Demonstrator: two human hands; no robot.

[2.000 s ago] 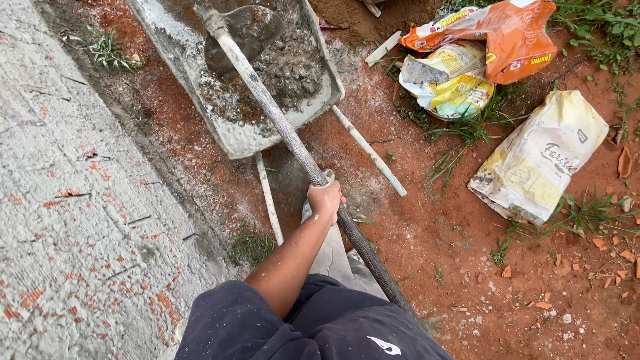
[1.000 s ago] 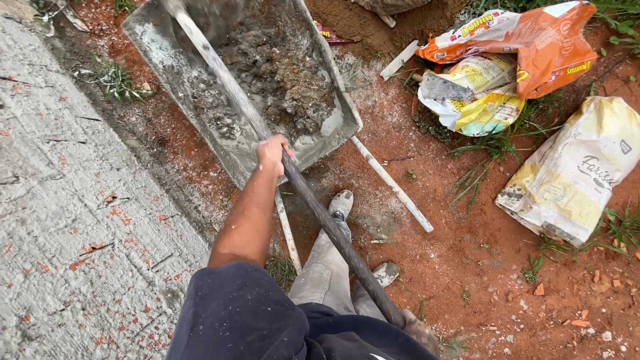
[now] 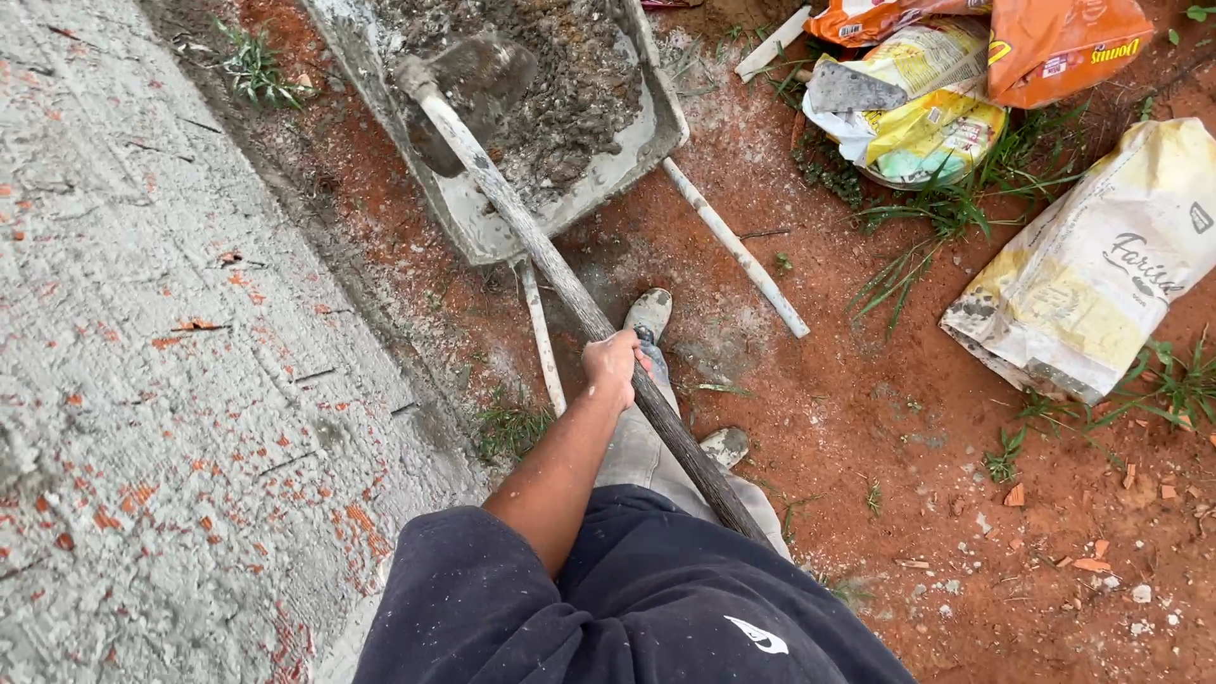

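Note:
My left hand (image 3: pixel 613 366) is closed around the middle of a long wooden handle (image 3: pixel 570 290), which slants from the wheelbarrow down to my waist. At its far end, a mortar-smeared hoe blade (image 3: pixel 475 100) lies in wet grey mortar (image 3: pixel 579 104) inside the wheelbarrow tray (image 3: pixel 461 223). The near end of the handle passes out of sight at my dark shirt. My right hand is out of view.
Two pale wheelbarrow handles (image 3: pixel 736 247) extend toward my boots (image 3: pixel 651 312). A rough mortared surface (image 3: pixel 190 332) runs along the left. Torn orange bags (image 3: pixel 1064 52), a yellow bag (image 3: pixel 936 123) and a white paper sack (image 3: pixel 1092 275) lie right on red soil.
The hoe blade shows in the mortar again, after being mostly out of frame one second ago. A hand at the handle's near end, seen one second ago, is now hidden.

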